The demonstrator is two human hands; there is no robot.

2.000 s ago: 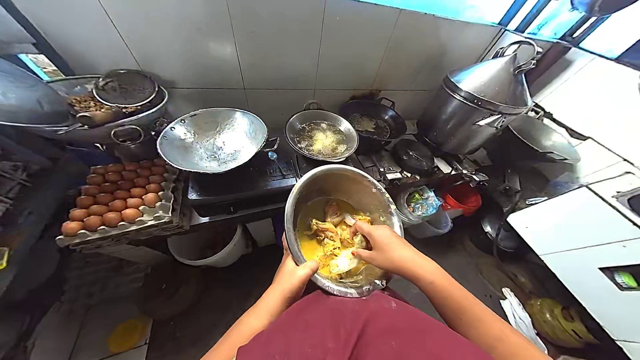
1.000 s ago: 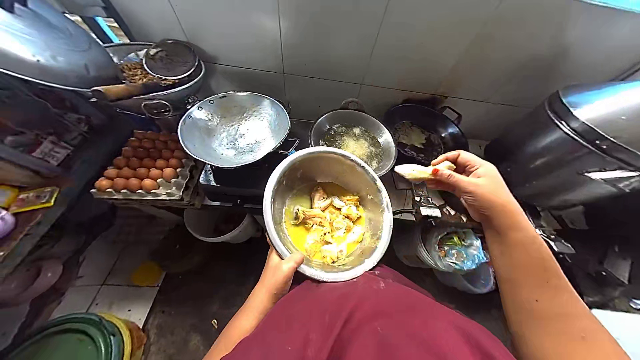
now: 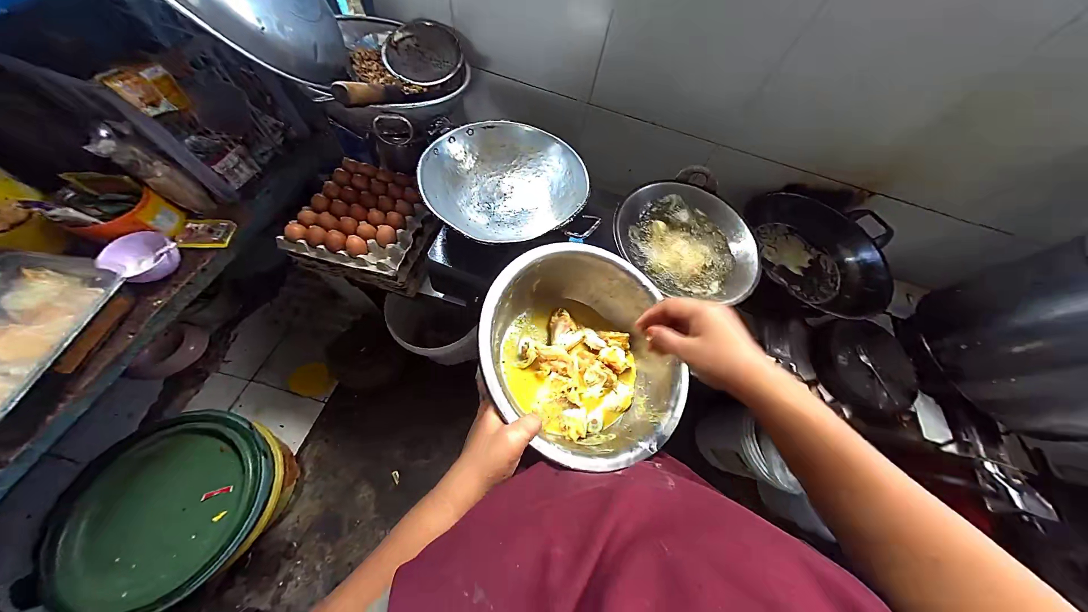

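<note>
A steel mixing bowl (image 3: 667, 416) is tilted against my body, with my left hand (image 3: 501, 438) gripping its lower left rim. In the bowl lie pieces of raw meat, perhaps chicken, (image 3: 586, 365) in yellow liquid. My right hand (image 3: 697, 340) hovers over the bowl's right rim, fingers curled together; whether they hold anything cannot be told. Just beyond the bowl, a metal wok (image 3: 684, 242) holds bubbling oil with a pale piece frying in it. A dark wok (image 3: 820, 255) to its right also holds oil and frying food.
Brown eggs (image 3: 357, 212) fill cardboard trays on the left, beside a large empty silver wok (image 3: 503, 180). A lidded pot (image 3: 1011, 340) stands at the right. A green lid (image 3: 157, 510) covers a container at the lower left. A tiled wall (image 3: 765, 93) rises behind the woks.
My right hand has moved from beside the dark wok, where it held a pale piece, back to the bowl's right rim. My left hand has kept its grip on the bowl.
</note>
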